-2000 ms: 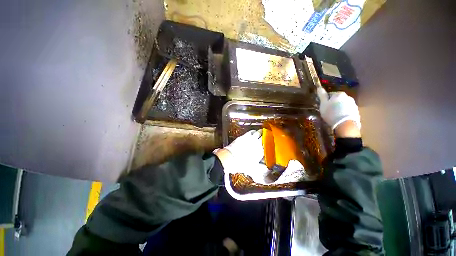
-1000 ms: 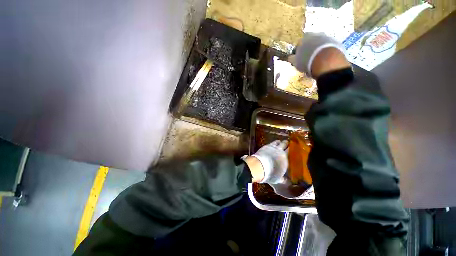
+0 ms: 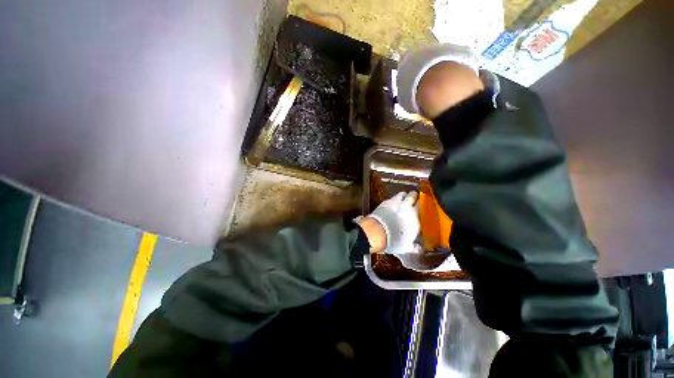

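Note:
My left hand [image 3: 399, 223], in a white glove, is over the stainless tray [image 3: 414, 284]. Its fingers are closed at the left edge of the orange sheet [image 3: 434, 218], which stands in the tray. The sheet's right side is hidden behind my right sleeve. A pale crumpled cloth [image 3: 427, 260] lies below the sheet. My right hand [image 3: 437, 70], also gloved, is over the solder pot [image 3: 395, 129] and covers most of its bright top. The fingers of this hand are hidden, so I cannot tell what it holds.
A black dross tray [image 3: 260, 151] with grey-black crumbs stands left of the pot, a tan strip [image 3: 279, 114] lying across it. Stained board [image 3: 403, 22] and printed white paper [image 3: 543, 44] are at the back. Grey walls rise on both sides. A second metal tray [image 3: 469, 343] is at lower right.
My right hand has moved from the small black box, where it held a slim tool, left and back over the pot. My left hand stays at the orange sheet. The view has shifted.

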